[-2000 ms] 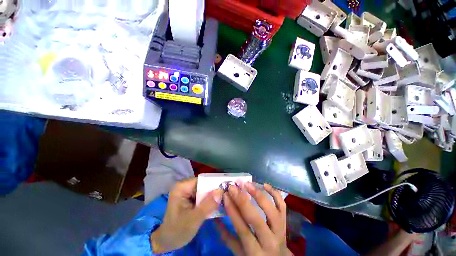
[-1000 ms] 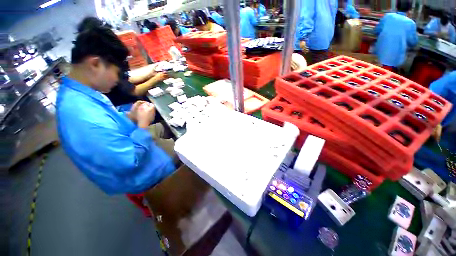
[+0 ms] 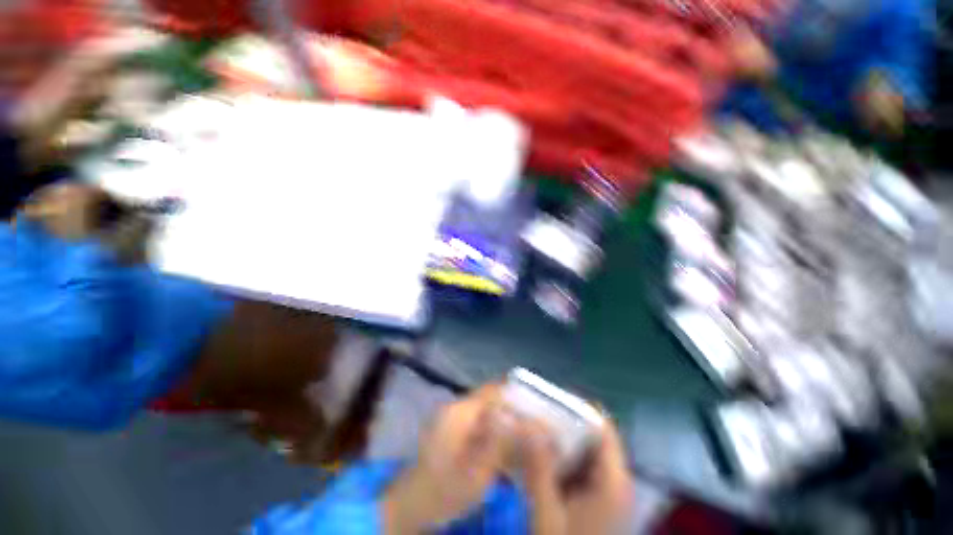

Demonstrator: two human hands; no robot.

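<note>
The view is strongly blurred. A white plastic housing [image 3: 556, 400] is held at the bench's front edge, low in the middle. My left hand [image 3: 455, 455] grips its left side. My right hand [image 3: 594, 481] is on its right and lower side. The fingers hide much of the housing, and I cannot tell whether a clear disc is on it. A loose clear disc [image 3: 556, 301] lies on the green bench beyond, below another white housing [image 3: 562, 246].
A white foam box [image 3: 303, 209] stands left of the tape dispenser [image 3: 475, 246]. Red trays [image 3: 564, 73] are stacked behind. Many housings [image 3: 826, 303] are heaped at the right. A person's blue sleeve [image 3: 94, 313] is at the left, above a brown cardboard box [image 3: 261, 350].
The view has swung back down from the hall and neighbouring worker. Both hands and the held housing, out of view one second ago, show again. The foam box now appears further left.
</note>
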